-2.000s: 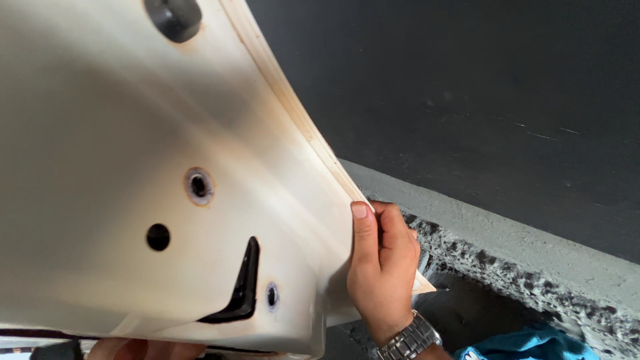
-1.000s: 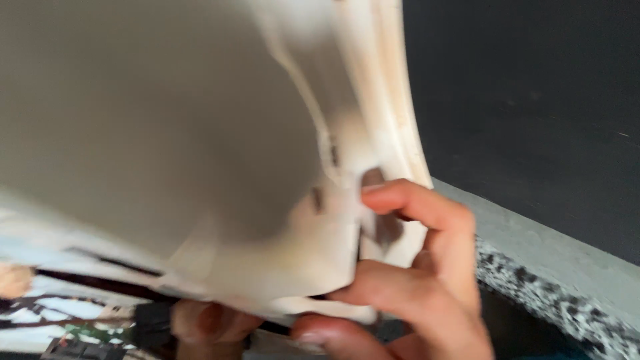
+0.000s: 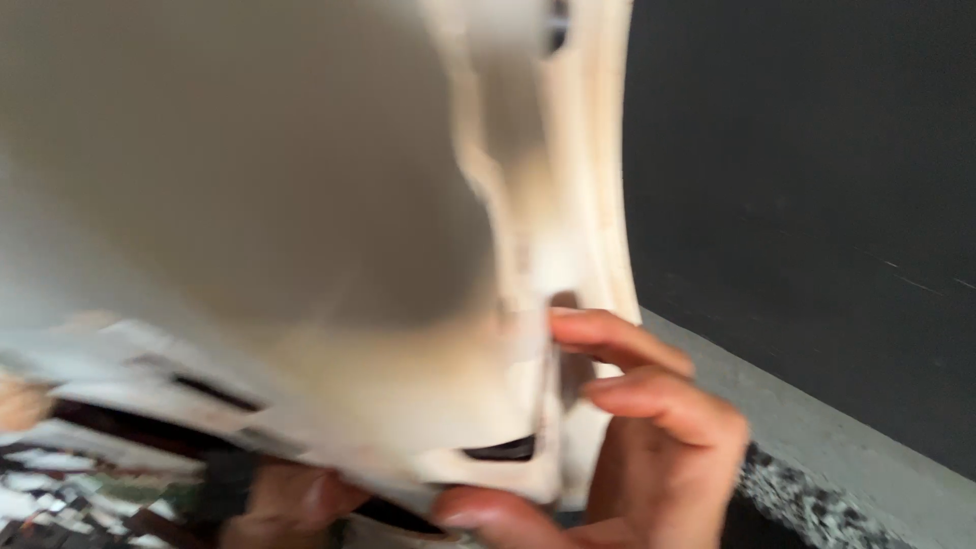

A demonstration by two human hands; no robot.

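A large cream-white painted metal panel point(image 3: 328, 229), blurred, fills the left and middle of the head view. It has a folded flange along its right side and dark openings near its lower right corner. My right hand point(image 3: 656, 435) holds that corner, fingertips over the edge at a dark slot and thumb at the underside. My left hand point(image 3: 290, 507) is at the panel's lower edge, left of my right thumb. It appears to grip the edge, but its fingers are blurred and partly hidden.
A dark grey flat surface point(image 3: 801, 191) stands at the right. Below it run a smooth grey ledge point(image 3: 823, 396) and a rough speckled edge point(image 3: 816, 496). Blurred, cluttered items point(image 3: 76, 496) lie at lower left. A skin-coloured shape, too blurred to identify, shows at the far left.
The panel has turned, showing a different face and edge. My right hand has shifted from its right edge to the lower right corner. More of my left hand shows than two seconds ago.
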